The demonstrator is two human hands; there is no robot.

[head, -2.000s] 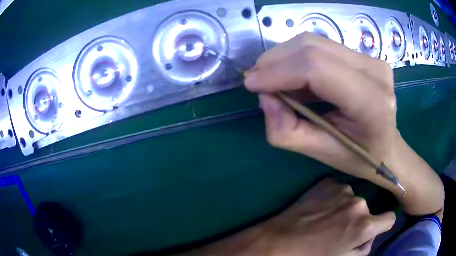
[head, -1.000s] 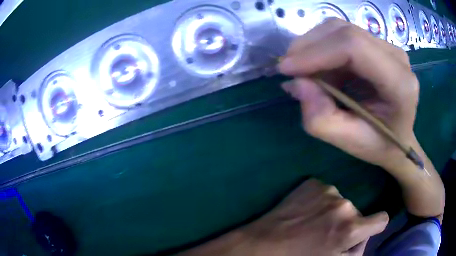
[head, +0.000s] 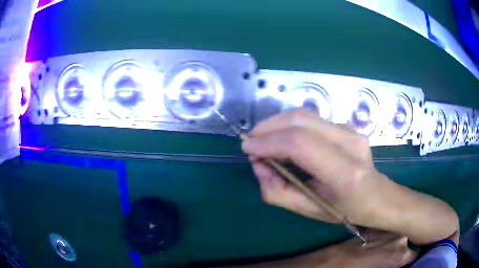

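My right hand [head: 315,162] holds a thin brown-gold hand pick or brush [head: 302,183] between thumb and fingers. Its thin front tip is at the lower right rim of the third fitted lens [head: 193,92] on a silver lens plate [head: 236,104]; contact cannot be told. The tool's other thin tip points down and right, over my left hand. My left hand [head: 386,252] lies low at the bottom right, partly behind my right forearm; its fingers are mostly hidden.
More lens plates [head: 344,86] continue right. A black round pad [head: 152,225] lies beside blue tape [head: 124,183] at lower left. A loose lens [head: 63,246] is near the lower left corner. White paper [head: 11,78] stands at the left edge.
The view has turned and shifted, so the plates sit lower and the paper and loose lens show. The tool's tip, hidden or blurred one second ago, is at the third lens's rim.
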